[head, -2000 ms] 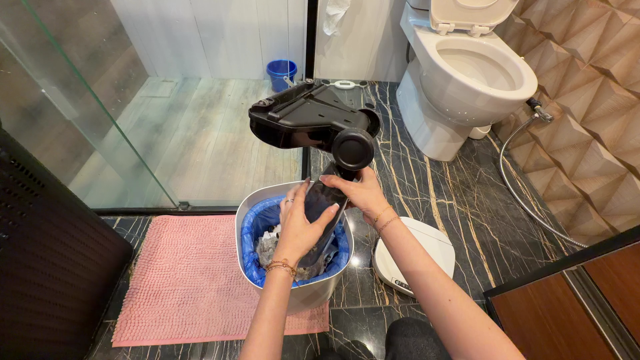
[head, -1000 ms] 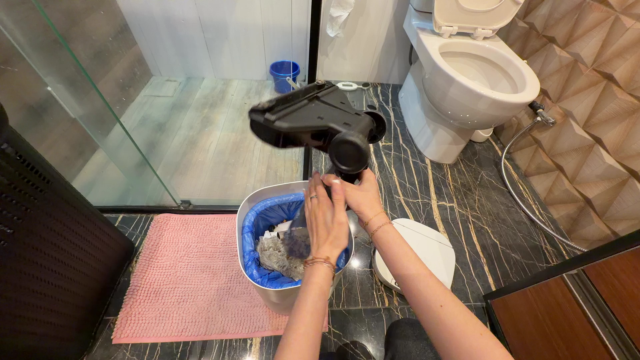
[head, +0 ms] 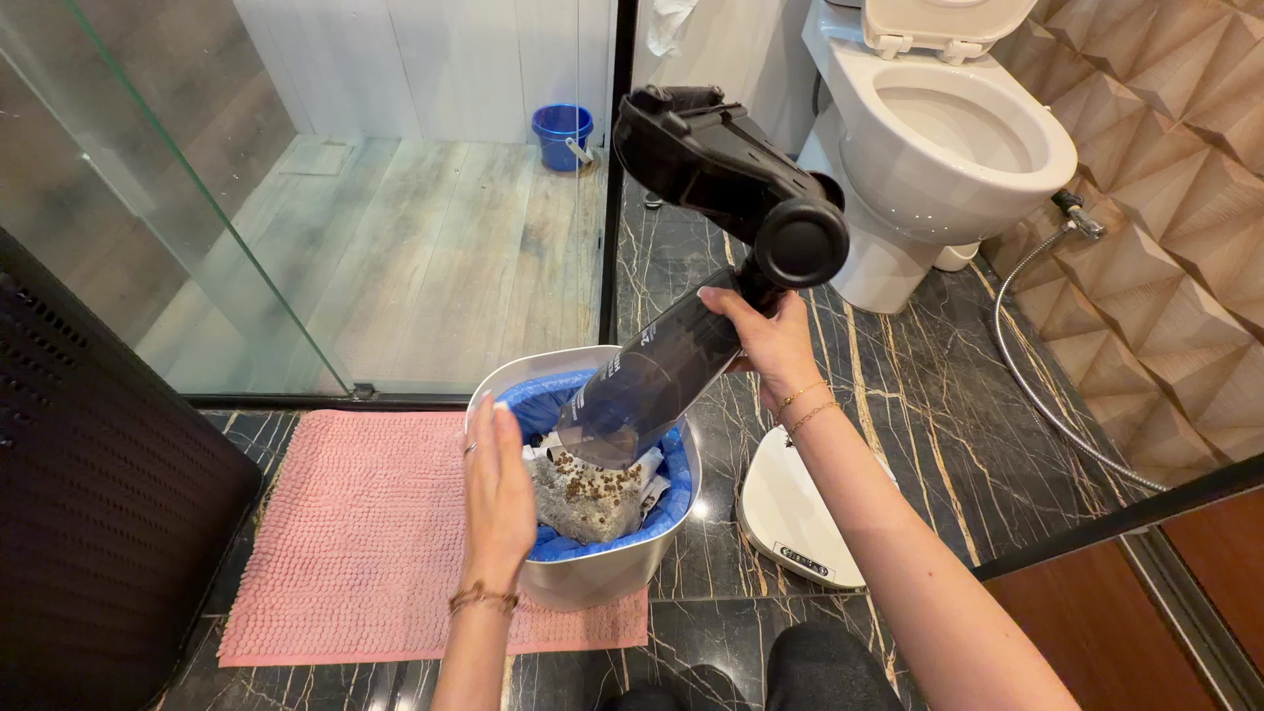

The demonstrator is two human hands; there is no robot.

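Note:
My right hand (head: pixel 768 336) grips the upper part of a translucent dark plastic dust container (head: pixel 652 365), tilted with its lower end inside the trash bin (head: pixel 602 583). A black plastic hinged assembly with round end caps (head: pixel 731 178) joins the container's top, above my right hand. My left hand (head: pixel 499 484), fingers extended and holding nothing, is at the bin's left rim. The bin has a blue plastic liner (head: pixel 676 494). Inside it lie a clump of grey dust with brown granules (head: pixel 592 494) and crumpled white paper, just under the container's lower end.
A pink bath mat (head: pixel 355 533) lies left of and under the bin. The white lid (head: pixel 800 513) rests on dark marbled tiles at right. Beyond are a toilet (head: pixel 948 148), a metal hose (head: pixel 1027 375), a glass shower panel (head: pixel 188 197) and a blue bucket (head: pixel 563 138). A black perforated hamper (head: pixel 89 494) stands left.
My left hand has come off the container and moved left to the bin's rim. The container, hidden behind my left hand a second ago, now shows. My right hand keeps its hold.

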